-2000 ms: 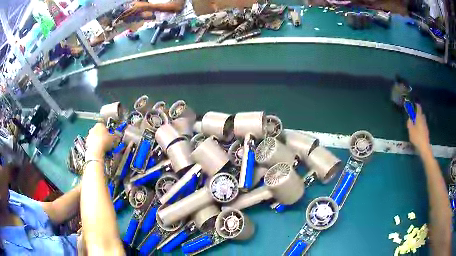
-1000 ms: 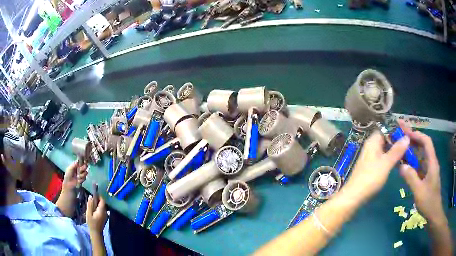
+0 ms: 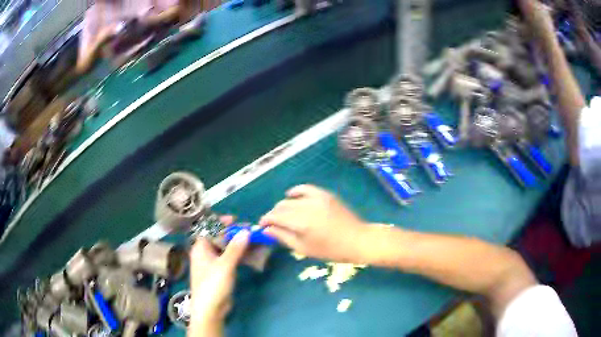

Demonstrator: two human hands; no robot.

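Note:
A fan unit with a round grey-brown head (image 3: pixel 180 199) is held over the bench, its open handle pointing right. A blue battery (image 3: pixel 253 234) shows in the handle. My left hand (image 3: pixel 214 276) grips the handle near the green circuit board (image 3: pixel 207 227). My right hand (image 3: pixel 308 220) has its fingertips at the far end of the blue battery; whether a pad is between them cannot be told. Pale yellow adhesive pads (image 3: pixel 337 273) lie in a loose pile on the green bench below my right hand. The picture is blurred.
Fan units (image 3: pixel 132 289) are heaped at lower left. Several open units (image 3: pixel 395 148) lie in a group near the pale belt edge (image 3: pixel 277 158), with another pile (image 3: pixel 507 85) at upper right. Another person's arm (image 3: pixel 553 72) reaches in at right. The dark green conveyor (image 3: pixel 217 105) runs beyond.
The view has swung right, showing the units and person there. The fan unit has been brought from over the conveyor to both hands, and its handle now points right with my right hand at its end.

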